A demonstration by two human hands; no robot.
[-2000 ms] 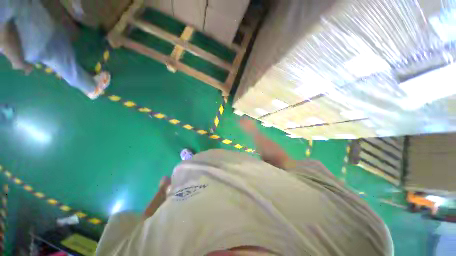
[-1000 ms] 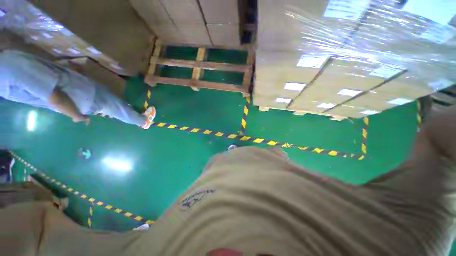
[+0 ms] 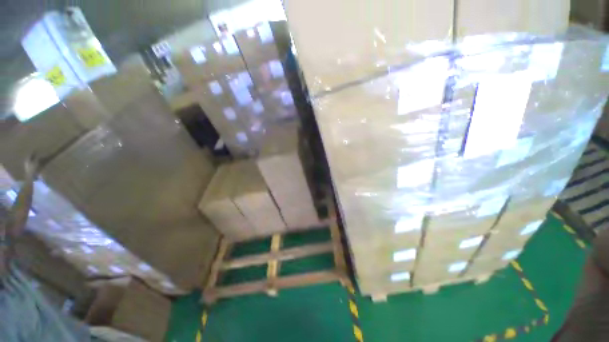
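Note:
A tall stack of brown cartons (image 3: 374,180) stands right of centre in the head view, with white labels and shiny stretch wrap, on a low pallet (image 3: 433,289). Left of it, a wooden pallet (image 3: 274,255) holds several plain cartons (image 3: 250,194) at its back, and its front slats are bare. My left hand is not in view. A blurred skin-toned shape, cut off at the lower right edge, looks like part of my right arm; no hand can be made out.
A person with a raised arm (image 3: 23,200) is at the left edge. Large brown cartons (image 3: 133,167) stand beside them, with an open carton (image 3: 137,310) below. More labelled stacks (image 3: 244,87) stand behind. Yellow-black tape (image 3: 355,314) marks the green floor. Another pallet (image 3: 591,184) is at right.
The view has tilted up from my shirt and the floor to the stacks, which now fill the picture. The other person, walking at the left before, now has an arm raised at the left edge.

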